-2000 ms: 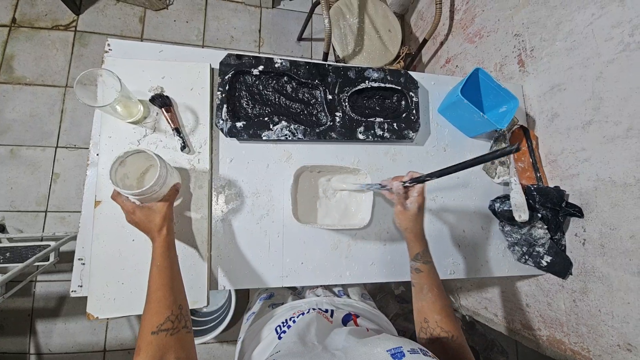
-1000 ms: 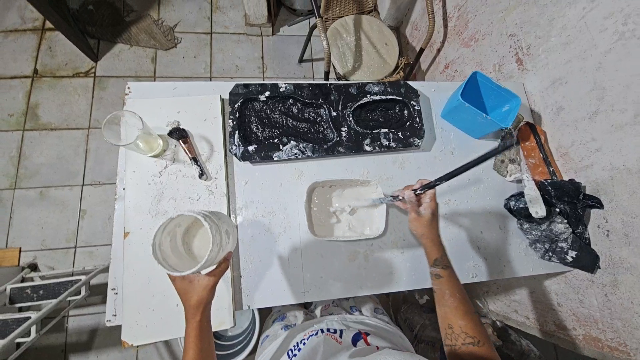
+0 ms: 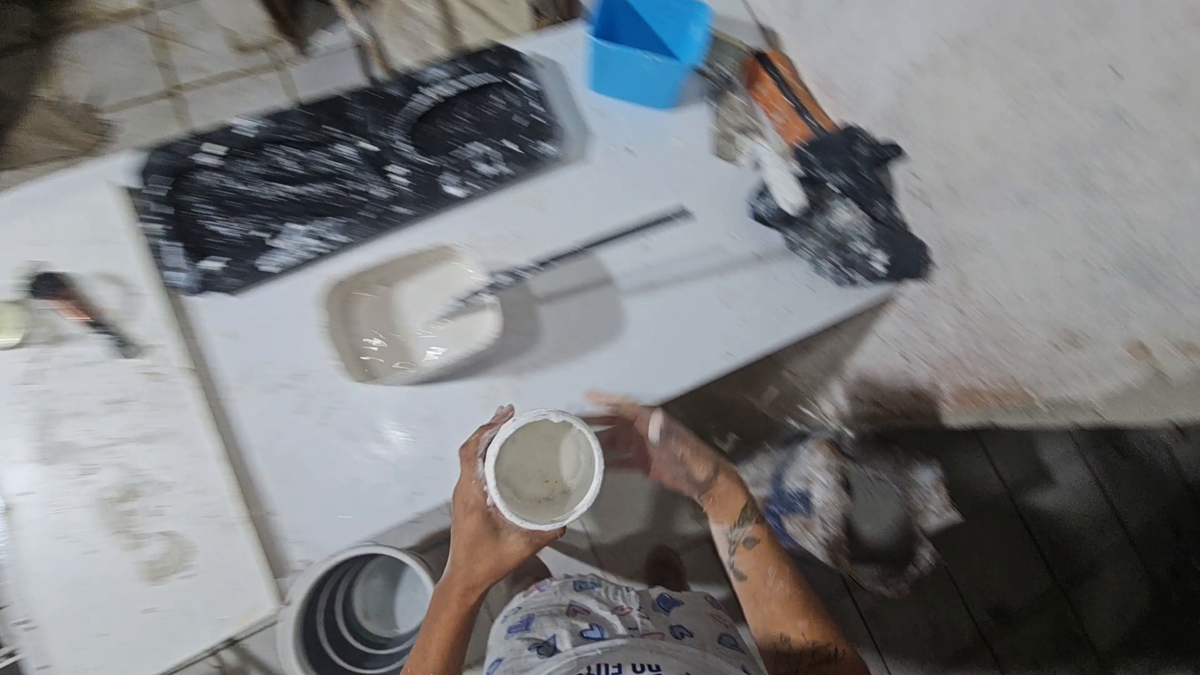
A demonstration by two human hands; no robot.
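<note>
My left hand (image 3: pixel 492 511) grips a round white container (image 3: pixel 546 469) coated in white residue, held in front of my body at the table's near edge. Just to its right, my right hand (image 3: pixel 661 445) is blurred, its fingers apart and nothing held in them. On the table sits a whitish square tub (image 3: pixel 412 319) of white paste. A long dark-handled tool (image 3: pixel 591 248) leans in that tub, its lower end in the paste. Beyond lies a black mold-like slab (image 3: pixel 356 164) with two recesses, spattered white.
A blue plastic container (image 3: pixel 649 47) stands at the far edge. Right of it lie an orange object (image 3: pixel 787 94) and a crumpled black plastic bag (image 3: pixel 848 206). A brush (image 3: pixel 84 314) rests on the left board (image 3: pixel 112 469). A grey bucket (image 3: pixel 361 609) and a littered bag (image 3: pixel 853 511) are below.
My right hand has let go of the long tool, which stays in the tub, and has moved toward my body. The white container has moved from the left board to the middle. The view has turned.
</note>
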